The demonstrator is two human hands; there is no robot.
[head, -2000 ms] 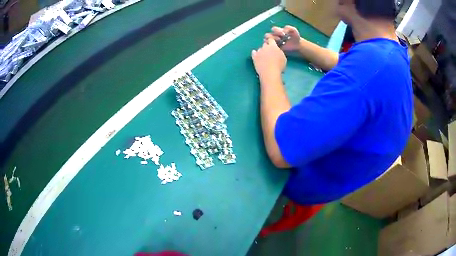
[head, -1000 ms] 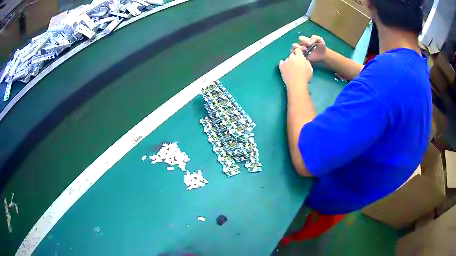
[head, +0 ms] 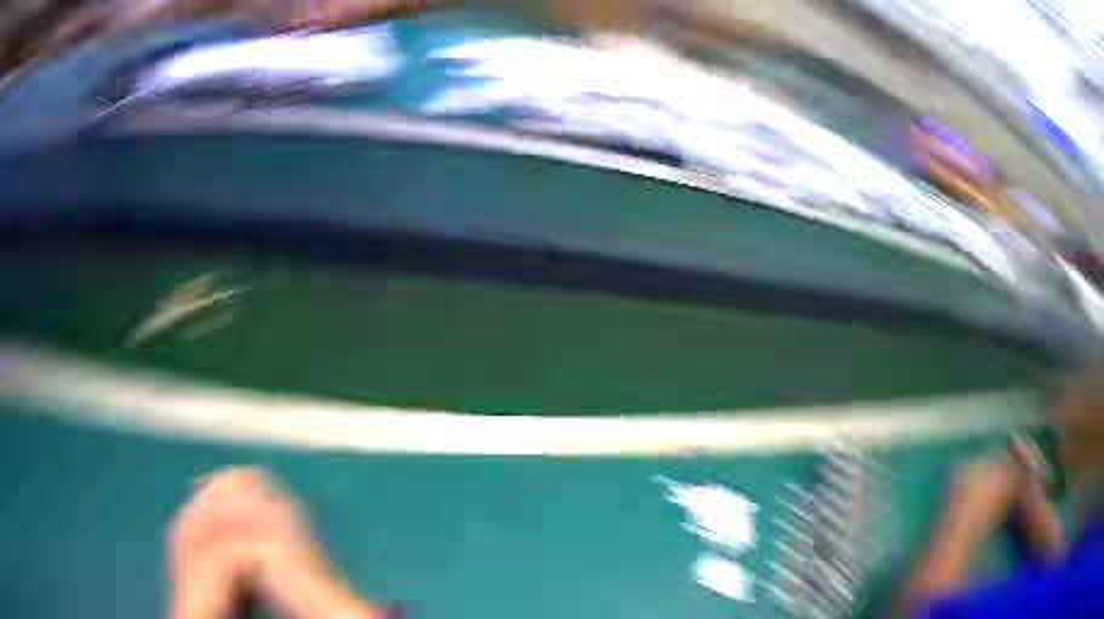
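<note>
The view is strongly blurred. My left hand [head: 202, 547] and my right hand [head: 281, 541] show at the bottom left over the green bench [head: 484, 532], close together and cut off by the lower edge. Their fingers cannot be made out, nor whether they hold anything. Two heaps of tiny white parts [head: 717, 514] lie to the right of my hands. The studded board panels [head: 829, 532] lie just right of the heaps, smeared by motion.
A white strip [head: 545, 434] edges the bench beside the dark green conveyor [head: 581, 351]. A whitish pile [head: 678, 103] runs along the far side. A co-worker's hands [head: 987, 490] and blue sleeve [head: 1029, 593] show at the lower right.
The view has swung left and up, so the panels, heaps and co-worker sit lower and mostly farther right. My hands have come into view at the bottom left.
</note>
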